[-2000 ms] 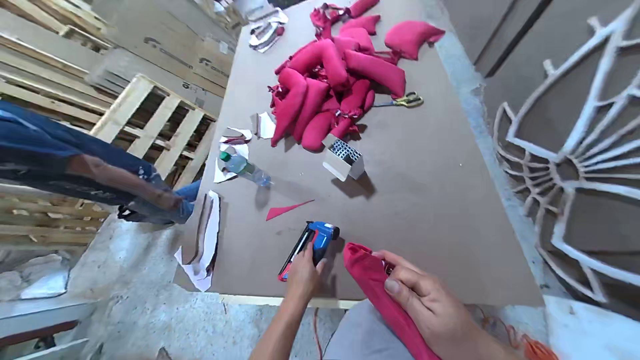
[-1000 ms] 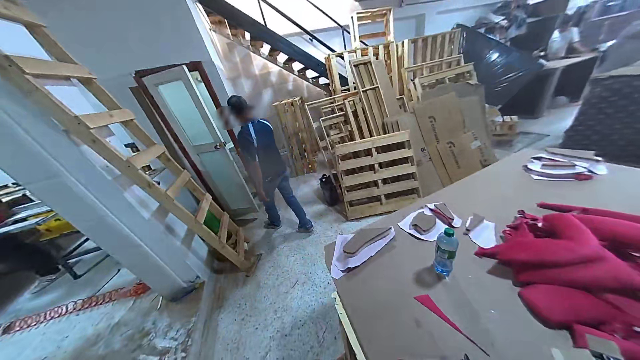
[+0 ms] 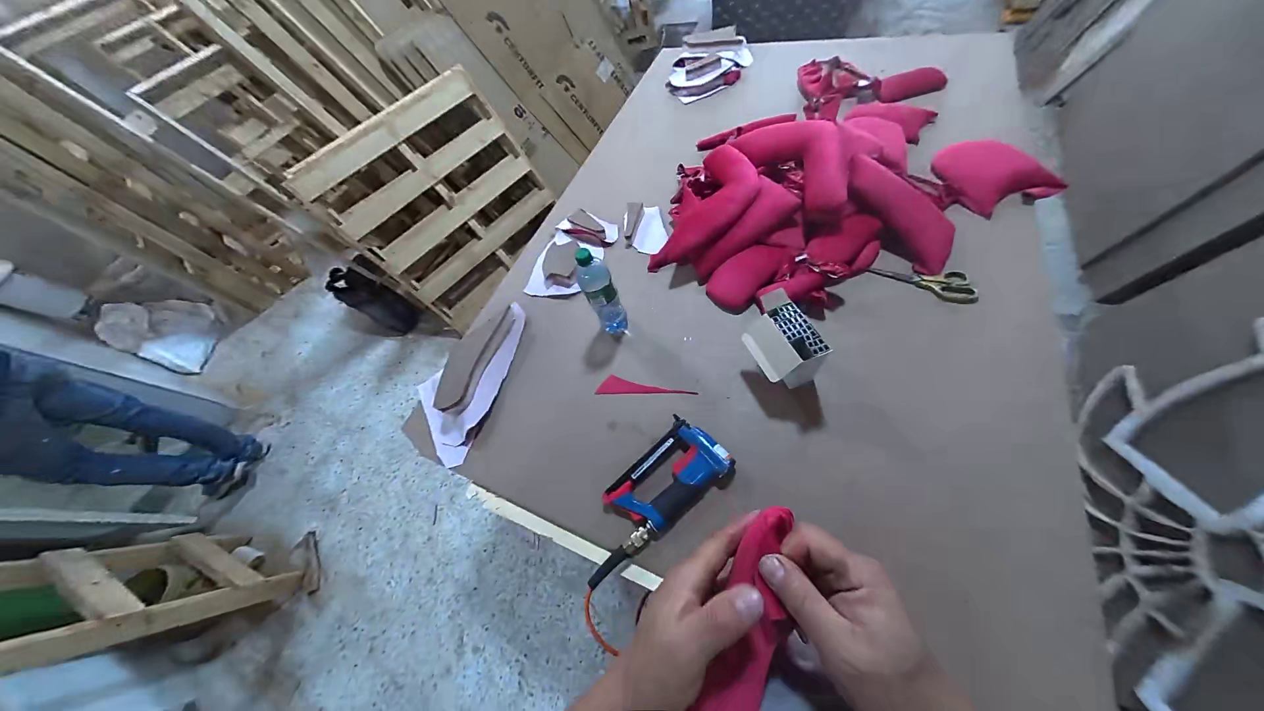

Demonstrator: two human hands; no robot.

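Both hands hold one red fabric-covered piece (image 3: 752, 592) at the table's near edge. My left hand (image 3: 696, 617) grips its left side, while my right hand (image 3: 839, 602) pinches the cloth near its folded top end. A blue and black pneumatic stapler (image 3: 681, 474) lies just beyond, untouched, with an orange hose (image 3: 592, 622) running off the edge. Past it are a thin red fabric scrap (image 3: 642, 387), an open box of staples (image 3: 787, 346) and a plastic water bottle (image 3: 602, 293). A heap of red upholstered pieces (image 3: 810, 197) lies farther back beside scissors (image 3: 943, 286).
Paper templates with brown pieces (image 3: 479, 380) line the left edge of the table (image 3: 938, 444). Wooden pallets (image 3: 425, 188) and cardboard (image 3: 543, 69) stand beyond. At the left is a person in jeans (image 3: 118, 434), near a wooden ladder (image 3: 148, 602). A white metal frame (image 3: 1185, 533) is at the right.
My left hand has let go of the stapler, seen under it two seconds ago, and now holds the red piece with my right. The view swung left and came back.
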